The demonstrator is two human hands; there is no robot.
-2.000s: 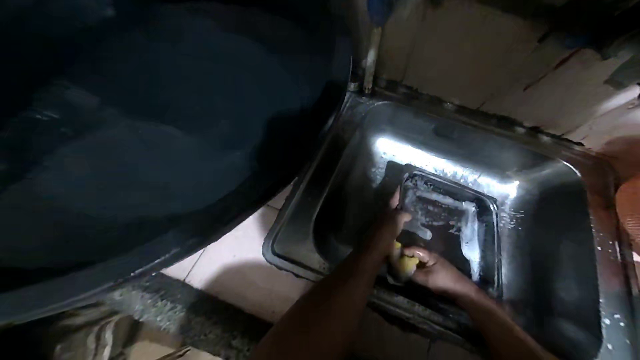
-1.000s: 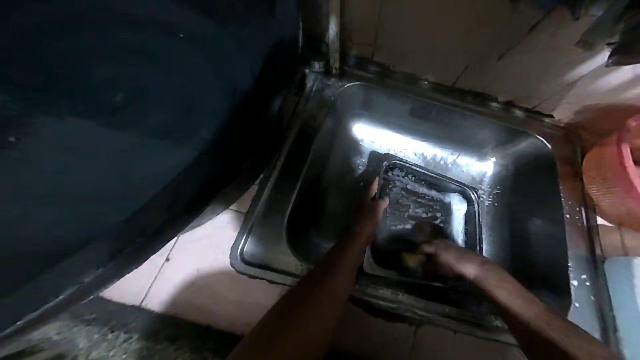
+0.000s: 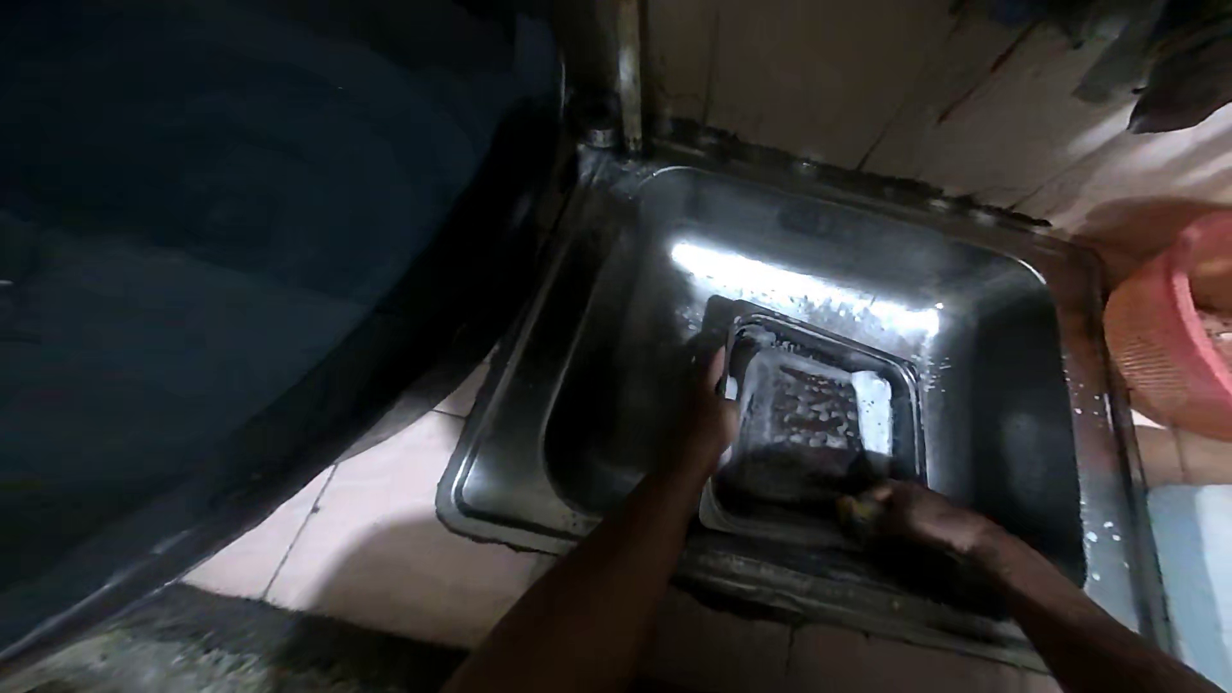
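Note:
A rectangular metal tray (image 3: pixel 808 414) with soapy streaks lies tilted inside a stainless steel sink (image 3: pixel 626 385). My left hand (image 3: pixel 714 414) grips the tray's left edge, its fingers partly hidden behind the rim. At the tray's lower right corner, my right hand (image 3: pixel 914 515) holds a yellowish sponge (image 3: pixel 855 510) pressed against the inside. The sponge is mostly covered by the fingers and shadow.
A large dark round tub (image 3: pixel 241 289) fills the left side, its rim close to the sink. A pink plastic basket (image 3: pixel 1155 337) stands at the right, above a pale bluish object (image 3: pixel 1189 549). A pipe (image 3: pixel 629 77) rises behind the sink's back left corner.
My right hand has moved with the sponge along the tray's lower part to its right corner. My left hand stays at the left edge. The view has shifted, bringing the pink basket into sight.

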